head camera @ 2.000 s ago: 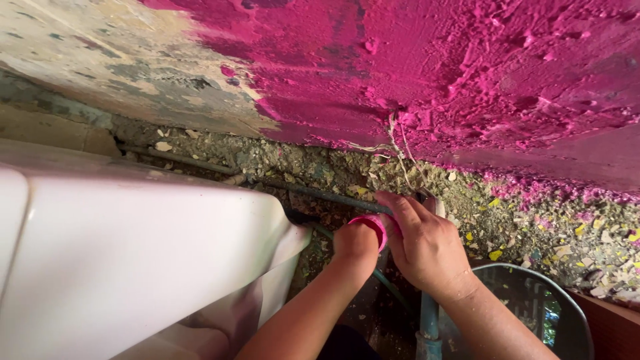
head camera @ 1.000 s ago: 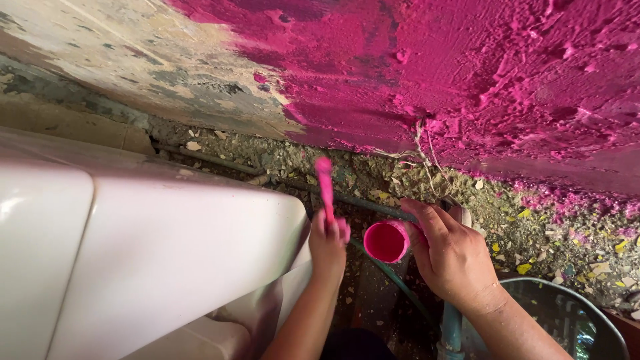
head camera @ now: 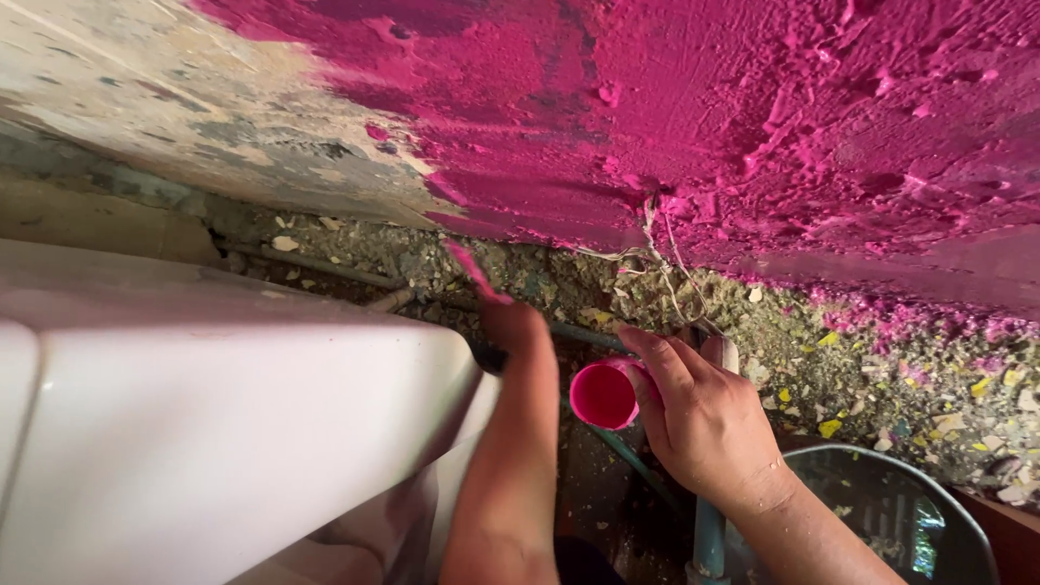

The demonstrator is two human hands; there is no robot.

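Observation:
My left hand is shut on a narrow pink-coated tool, blurred, perhaps a brush; its tip lies near the lower edge of the painted wall. Pink paint covers the wall's middle and right, while its left part is bare beige and grey. My right hand grips a small round cup, pink inside, its mouth facing the camera. Behind the right fingers, thin pale wires or strings hang from the wall.
A white glossy basin or tub fills the lower left. Rough rubble with paint flakes runs along the wall's foot. A thin pipe lies there. A blue-green pipe and a rounded glass-like panel are at lower right.
My left hand was at the cup two seconds ago, then came away with the pink tool. It is now nearer the wall's foot. The right hand still holds the cup.

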